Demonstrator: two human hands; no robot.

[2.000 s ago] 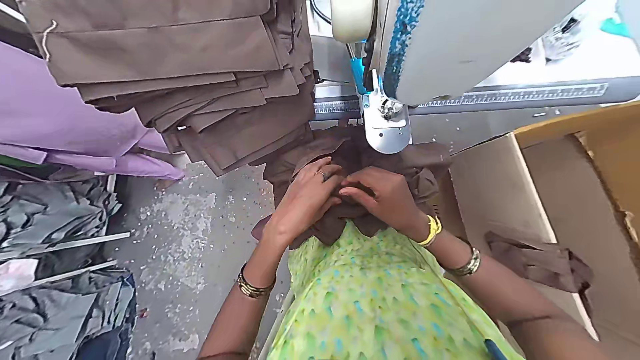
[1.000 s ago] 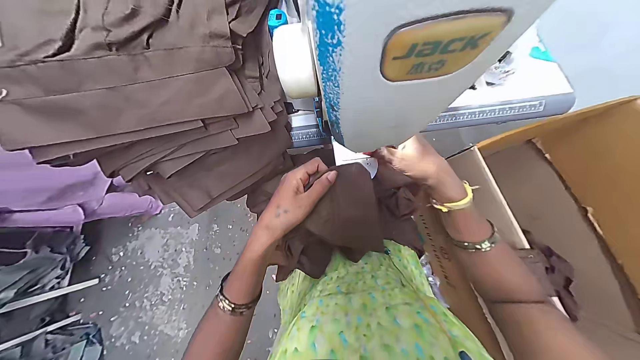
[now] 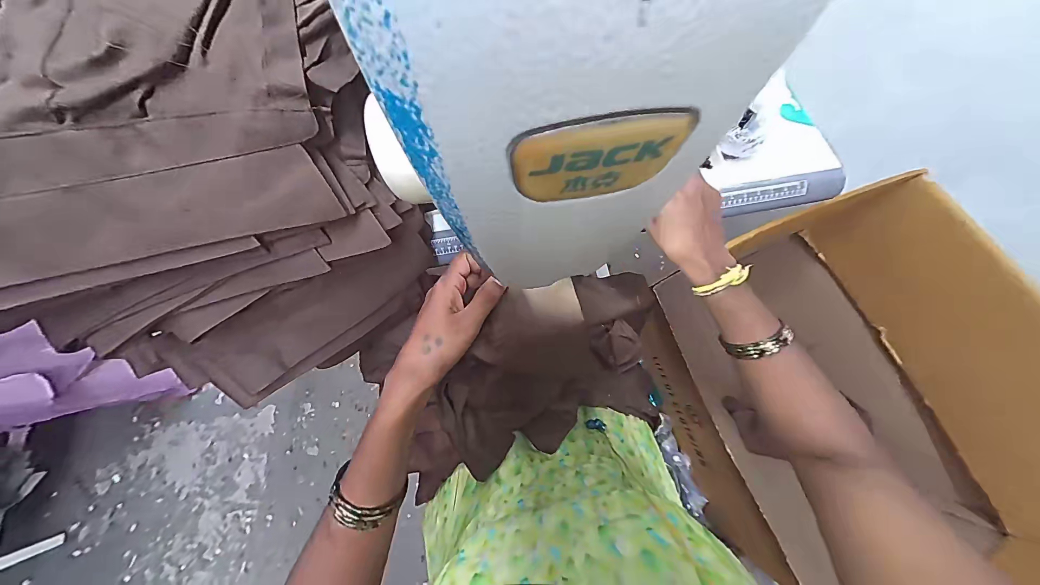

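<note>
The white head of a Jack sewing machine (image 3: 601, 73) fills the upper middle and hides the needle area. Brown fabric (image 3: 520, 349) lies bunched over my lap, its upper edge passing under the machine head. My left hand (image 3: 455, 317) pinches this fabric at the head's lower left, thumb against fingers. At the machine's right side is my right hand (image 3: 691, 223), its fingers partly hidden behind the head, so whether it holds anything does not show. A white cylindrical part (image 3: 394, 154) shows at the machine's left edge.
Stacked brown fabric pieces (image 3: 162, 195) take up the upper left, with purple fabric (image 3: 81, 382) below them. On the right stands an open cardboard box (image 3: 918, 268) with a brown piece inside. A ruler strip (image 3: 764, 195) runs along the machine bed. Scraps litter the floor (image 3: 203, 479).
My hands, together on the fabric two seconds ago, are now apart. The right one has moved to the machine's right side. The view has shifted, and the machine head covers more of it.
</note>
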